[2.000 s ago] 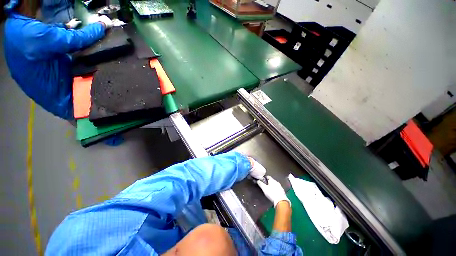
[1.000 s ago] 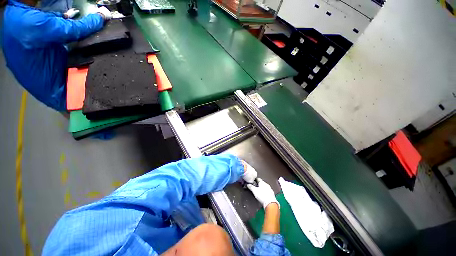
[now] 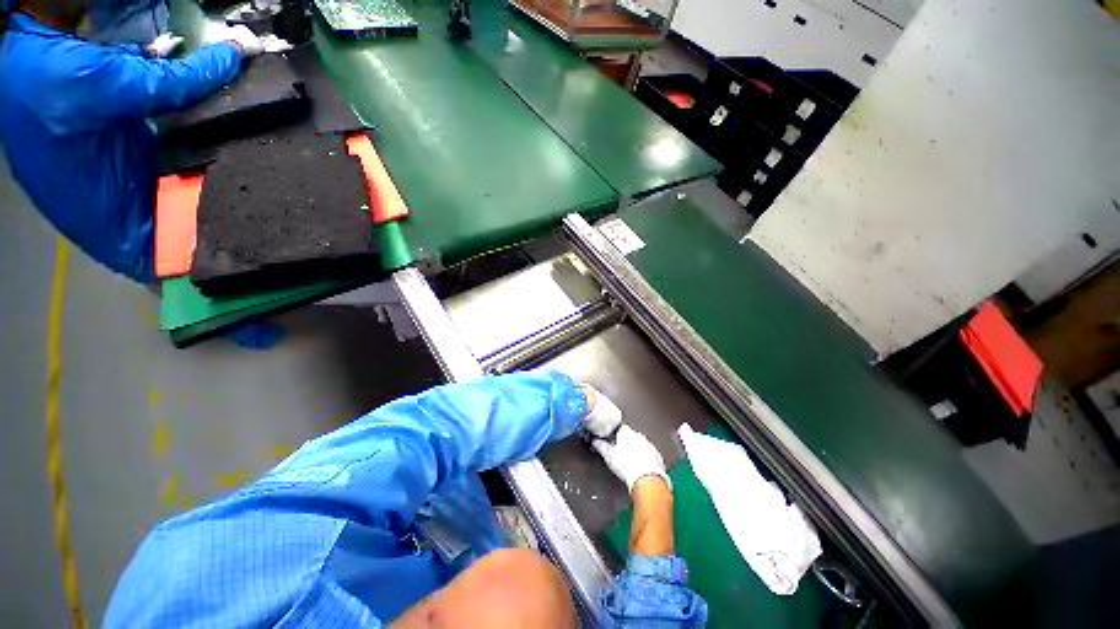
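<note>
My left hand point(image 3: 599, 413), in a white glove, reaches in from the left over the flat grey metal plate point(image 3: 590, 473) between the rails. My right hand point(image 3: 634, 457), also white-gloved, comes up from below and meets it. The fingers of both hands are closed together around a small dark part point(image 3: 601, 439), mostly hidden by the gloves; its shape cannot be told. A crumpled white cloth point(image 3: 752, 510) lies on the green mat point(image 3: 688, 553) to the right of my hands.
Long metal rails point(image 3: 737, 406) point(image 3: 432, 329) run on both sides, with crossbars point(image 3: 553, 338) beyond my hands. A black foam pad point(image 3: 285, 211) lies on the neighbouring green bench point(image 3: 473, 160). A person in a blue smock point(image 3: 86, 135) works at far left. Black bins point(image 3: 786, 111) stand beyond.
The whole view has shifted slightly, so the bench and rails sit a little further left. My hands stay together over the plate, with small changes in finger position.
</note>
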